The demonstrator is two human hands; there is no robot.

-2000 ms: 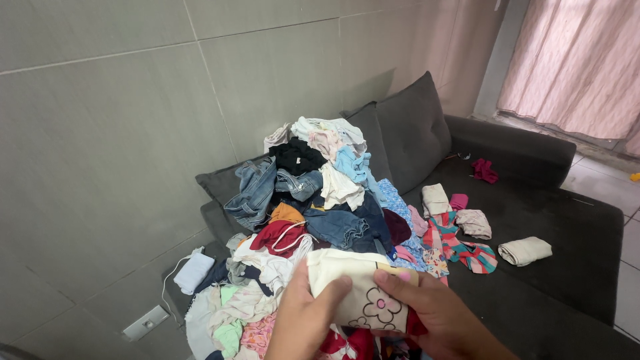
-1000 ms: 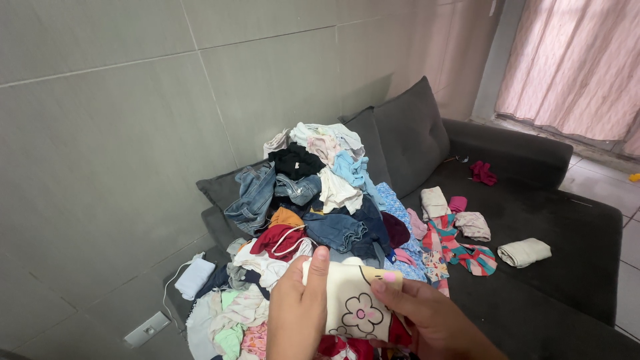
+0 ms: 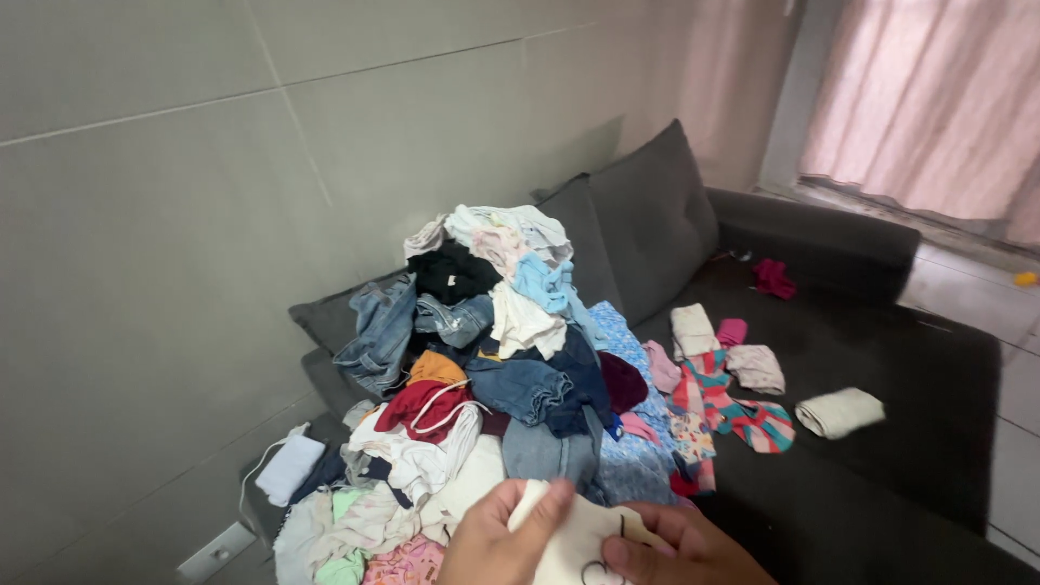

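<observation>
My left hand [image 3: 508, 536] and my right hand [image 3: 678, 544] grip a cream cloth garment [image 3: 573, 540] with a dark printed outline, at the bottom edge of the view. The thumbs press on its near face, and its lower part is cut off by the frame. Just beyond the hands rises a large heap of clothes, with blue jeans [image 3: 378, 333], a black garment [image 3: 455, 272], a red garment with white drawstrings [image 3: 422, 410] and a white garment [image 3: 524, 321]. Right of the heap lie a rolled cream cloth [image 3: 841, 413], a folded pale garment [image 3: 756, 368] and a striped garment [image 3: 760, 422].
The heap rests on a dark grey sofa [image 3: 853, 504] with back cushions [image 3: 650, 219] against a tiled wall. A white device with a cord [image 3: 290, 470] lies at the left, above a wall socket plate [image 3: 217, 554]. A crimson cloth [image 3: 773, 279] lies near the far armrest.
Both hands, with the cream garment between them, have moved lower in the view. Less of the flower print shows than before, and more of the heap beyond the hands is visible.
</observation>
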